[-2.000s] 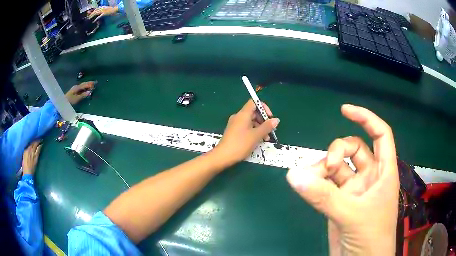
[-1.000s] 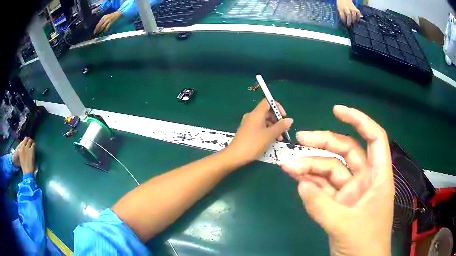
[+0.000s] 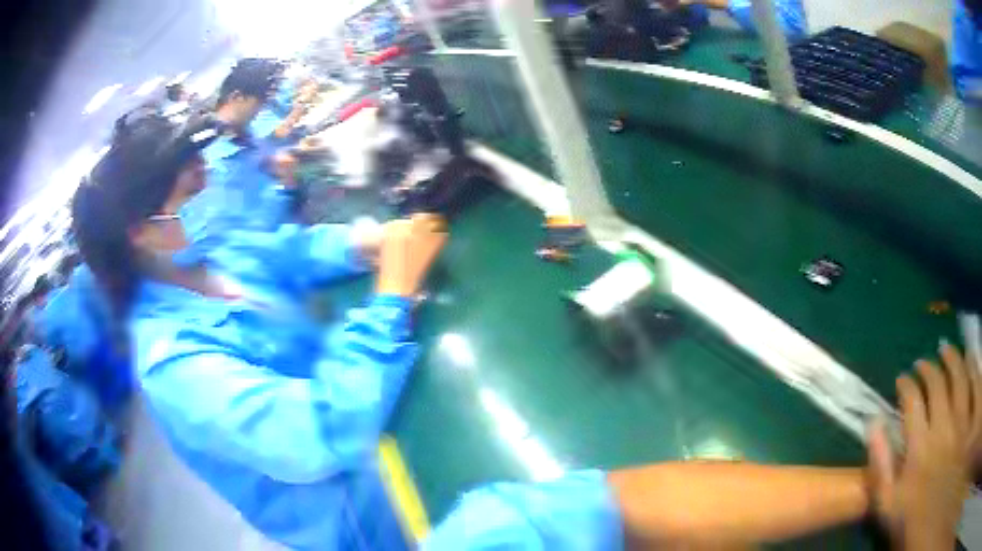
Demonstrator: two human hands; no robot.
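My left hand is blurred near the right edge, over the white strip, with its forearm coming in from below. A pale upright strip, which looks like the tweezers, stands at its fingers, cut by the edge. Their tips are hidden. I cannot make out my right hand as a separate shape. A small dark unit with light spots lies on the green belt. A solder spool with green rims stands on the bench.
A worker in a blue smock sits at left, hands over the bench. A pale post rises behind the spool. Small orange pieces lie beside it. A black tray is across the belt.
The view has swung left, so the spool and unit show farther right. My left hand has shifted to the right edge. My right hand and the fan have left the view. More workers show.
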